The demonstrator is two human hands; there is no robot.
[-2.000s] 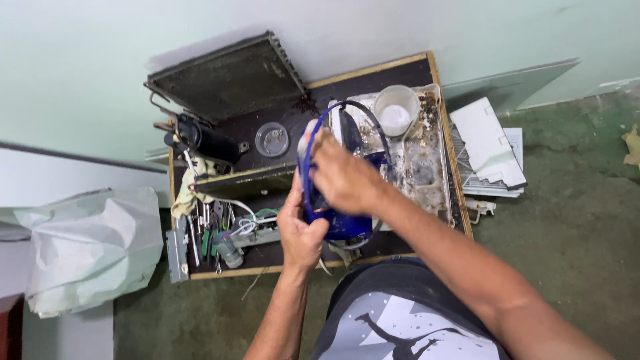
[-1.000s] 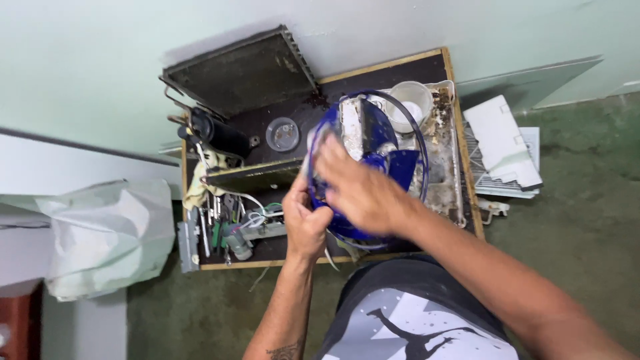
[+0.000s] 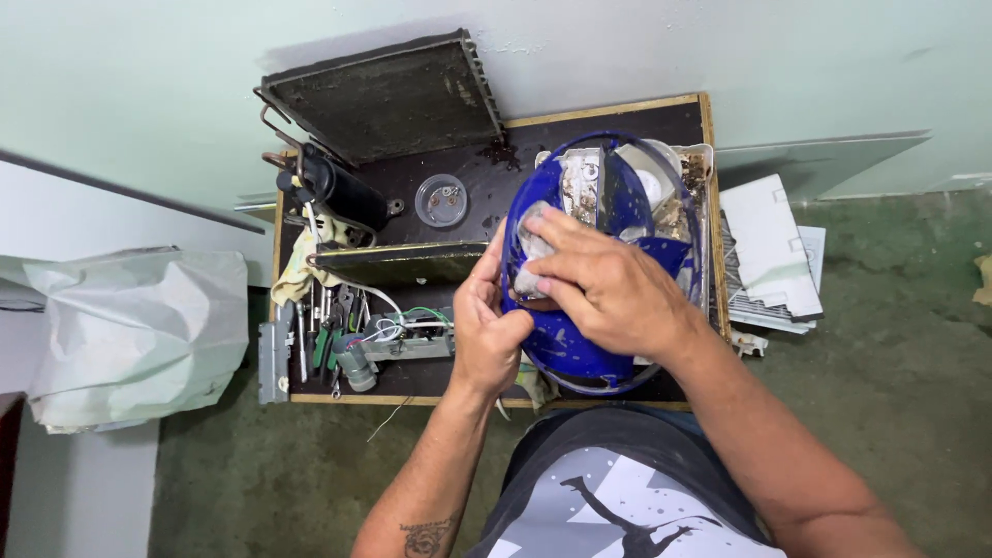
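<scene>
A blue plastic fan wheel with an outer ring (image 3: 573, 353) is held tilted above the right part of the workbench; its blades carry pale smudges. My left hand (image 3: 488, 318) grips the ring at its left edge, thumb toward me. In my right hand (image 3: 604, 271) a greyish-white cloth (image 3: 535, 232) is pressed by the fingertips to a blade near that same edge. Behind the wheel lie a dirt-crusted white tray (image 3: 696, 167) and a round translucent tub (image 3: 663, 159), both partly hidden by it.
The wooden-edged workbench (image 3: 612, 107) bears a finned coil (image 3: 387, 101), a black compressor cylinder (image 3: 349, 190), a second coil panel (image 3: 418, 267), a clear dish of small parts (image 3: 442, 201), hand tools (image 3: 329, 325) and a wired grey control box (image 3: 411, 345). White panels (image 3: 771, 240) lie to the right.
My right hand has moved over the blades with the cloth, while my left hand keeps its hold on the ring. The wheel's tilt has changed.
</scene>
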